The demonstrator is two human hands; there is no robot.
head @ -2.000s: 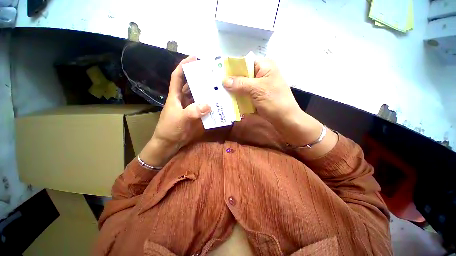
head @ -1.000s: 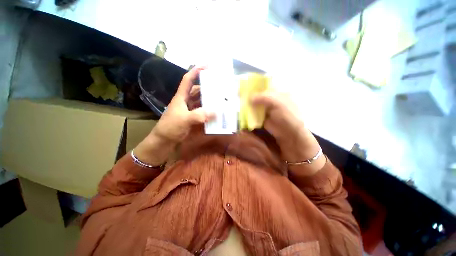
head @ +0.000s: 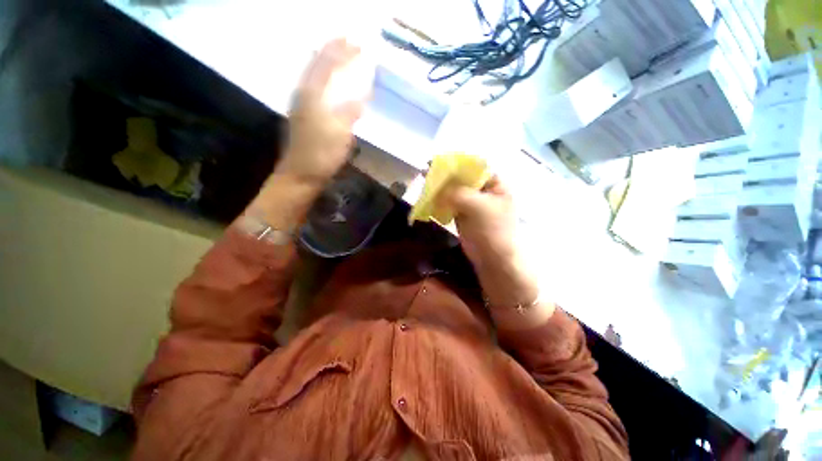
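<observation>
My left hand point(head: 317, 122) is blurred and reaches over the tabletop's front edge. Its fingers and thumb are around a white retail box point(head: 353, 83), which is washed out by glare, so its outline is hard to see. Another white box point(head: 406, 101) lies on the table just right of it. My right hand point(head: 478, 203) holds a folded yellow label sheet point(head: 453, 176) between thumb and fingers, near the table edge. A pale piece shows at the sheet's left side.
Tangled black cords point(head: 505, 45) lie at the back. Stacked white boxes point(head: 662, 85) stand at back right, with more boxes point(head: 780, 162) at right. Clear plastic bags point(head: 766, 315) lie at far right. An open cardboard carton point(head: 90, 279) is at left, below the white tabletop point(head: 577, 257).
The view has swung right. My left hand has moved forward over the table with the white box, away from my right hand. My right hand still holds the yellow sheet.
</observation>
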